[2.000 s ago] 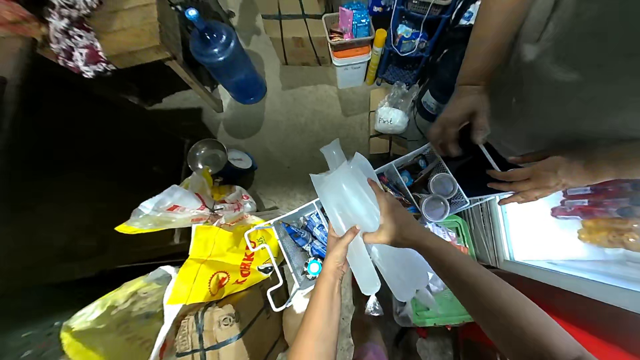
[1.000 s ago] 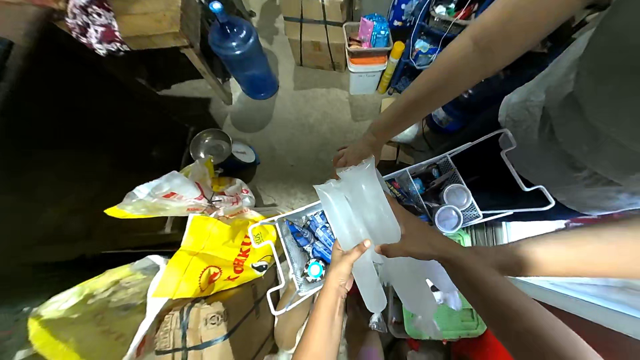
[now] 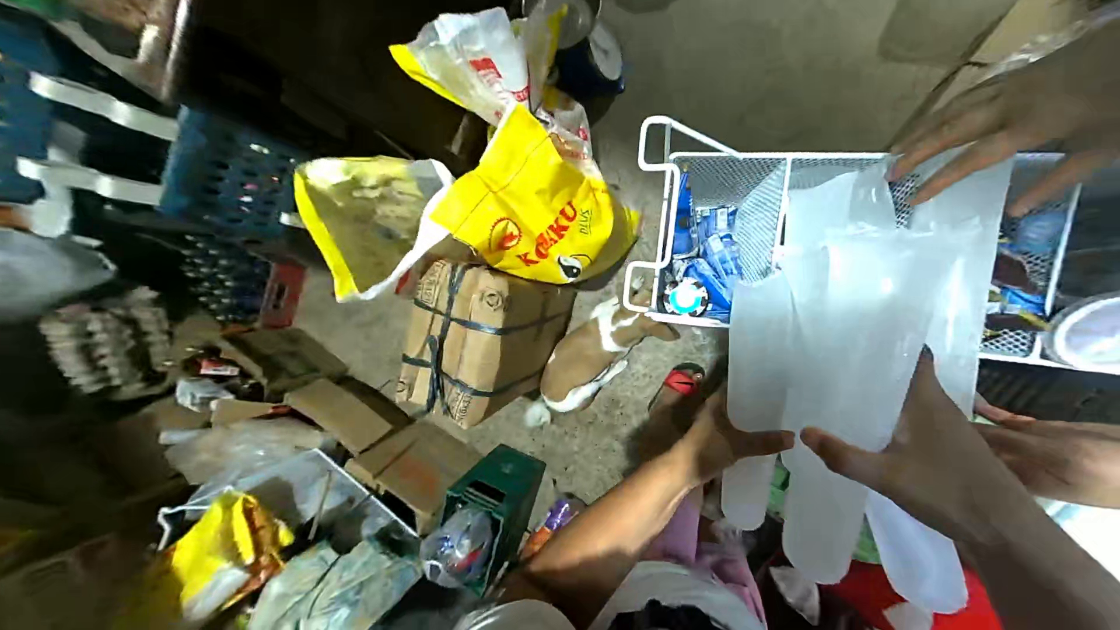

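Several long, whitish, filled plastic bags [image 3: 844, 350], which look like ice bags, lie side by side over a white wire basket [image 3: 783, 162]. My left hand [image 3: 722, 437] grips the bundle from its left side, thumb across the front. From the right, my right hand [image 3: 910, 455] holds the same bundle, its thumb near the left one. Another person's hand [image 3: 997, 122] touches the top of the bags, and that person's other hand [image 3: 1006, 420] is partly hidden behind my right arm. Blue packets [image 3: 717, 245] and a round chip-like disc [image 3: 685, 297] are in the basket's left compartment.
A brown and white dog [image 3: 595, 354] lies by a strapped cardboard box [image 3: 490, 328]. Yellow and white sacks [image 3: 534, 201], a blue crate [image 3: 227, 171], opened cartons [image 3: 350, 416] and a green crate [image 3: 503, 490] stand to the left. A clear round tub [image 3: 1089, 332] is at the basket's right.
The view has swung left and down. The other person's hand, away from the bags two seconds ago, now reaches onto their top. My hands stay on the bags throughout.
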